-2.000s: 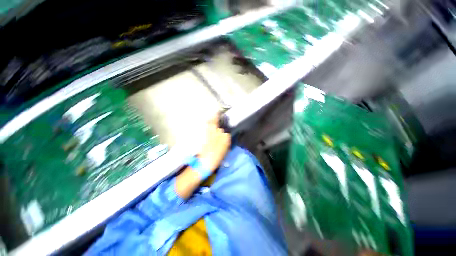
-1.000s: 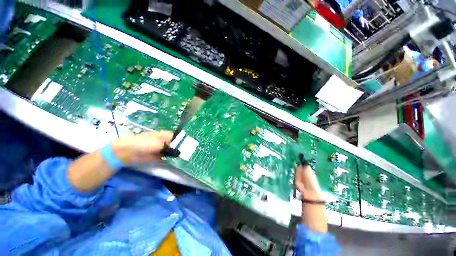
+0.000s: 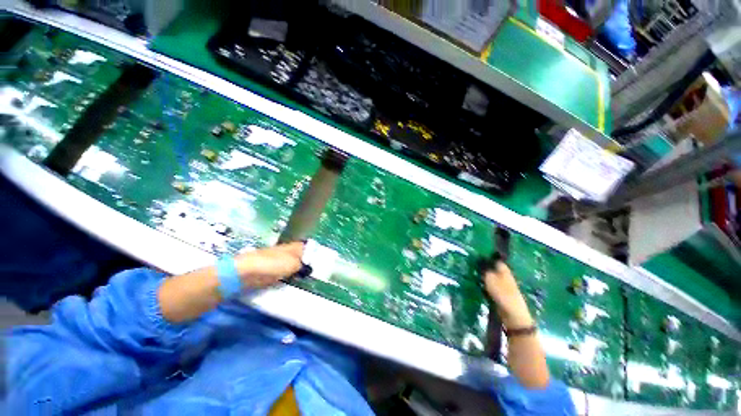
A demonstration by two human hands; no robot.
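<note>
A green circuit board [image 3: 382, 236] with white patches lies between the conveyor rails, between my two hands. My left hand [image 3: 272, 264], with a light blue wrist band, holds the board's near left corner; black covers show at its fingertips. My right hand [image 3: 505, 294], with a dark red-brown bracelet, holds the board's right edge with dark-tipped fingers. The fingers' undersides are hidden. No small part can be made out in either hand.
More green boards lie left [image 3: 219, 171] and right [image 3: 569, 301], separated by dark gaps. Pale rails [image 3: 422, 180] run along both sides. Black bins [image 3: 325, 89] with grey and yellow parts stand behind. White papers [image 3: 587, 165] are at the back right.
Two seconds ago the line had a bare gap and one board was off the rails at lower right. A board now lies between my hands, and lies more level than one second ago.
</note>
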